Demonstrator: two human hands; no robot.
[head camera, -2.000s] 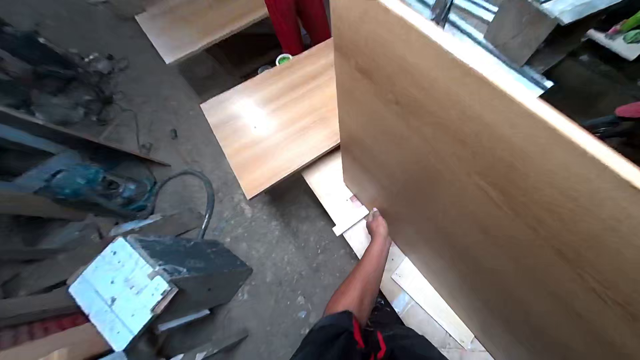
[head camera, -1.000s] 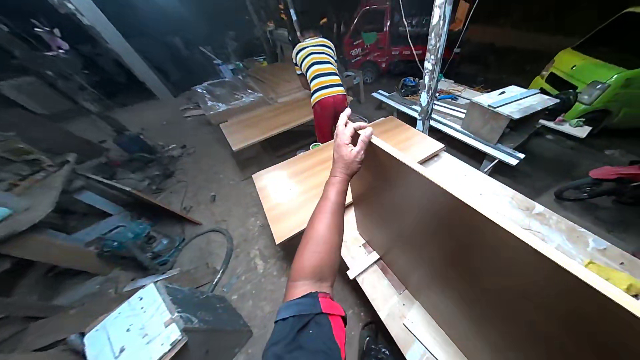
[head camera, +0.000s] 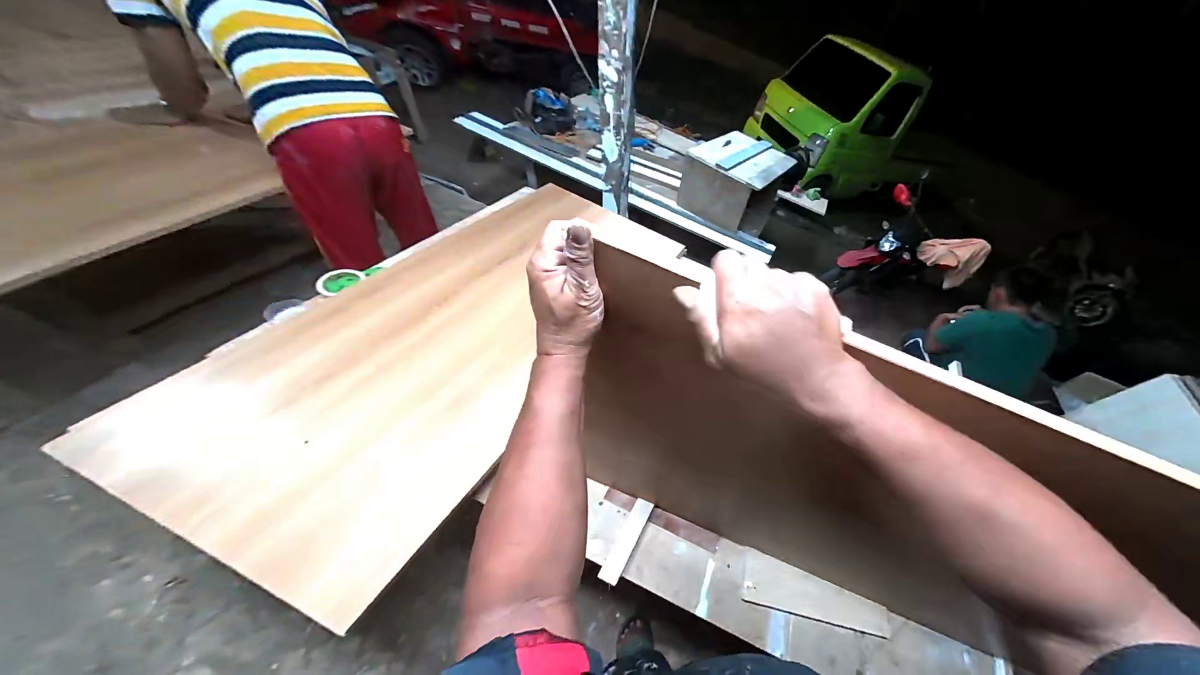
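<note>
A large plywood panel (head camera: 731, 422) stands on its long edge on a low bench, its pale top edge running to the right. At the panel's near upper corner is my left hand (head camera: 567, 291), thumb up and fingers wrapped on the corner. My right hand (head camera: 769, 323) is over the top edge, farther along; its fingers are bent and blurred, and whether it touches or holds anything cannot be told. Left of the upright panel lies a flat wood-grained board (head camera: 309, 403), reaching close to my left wrist.
A person in a striped shirt (head camera: 291, 66) leans over another board (head camera: 122, 187). Behind the panel stand a metal post (head camera: 616, 112) and a cluttered bench (head camera: 647, 192). Another person (head camera: 998, 342) sits near a motorcycle (head camera: 881, 248). Wood strips (head camera: 816, 591) lie beside the panel's foot.
My left hand, raised with fingers apart a second ago, is now on the panel's corner. My right hand has come into view over the top edge. The view has swung to the right.
</note>
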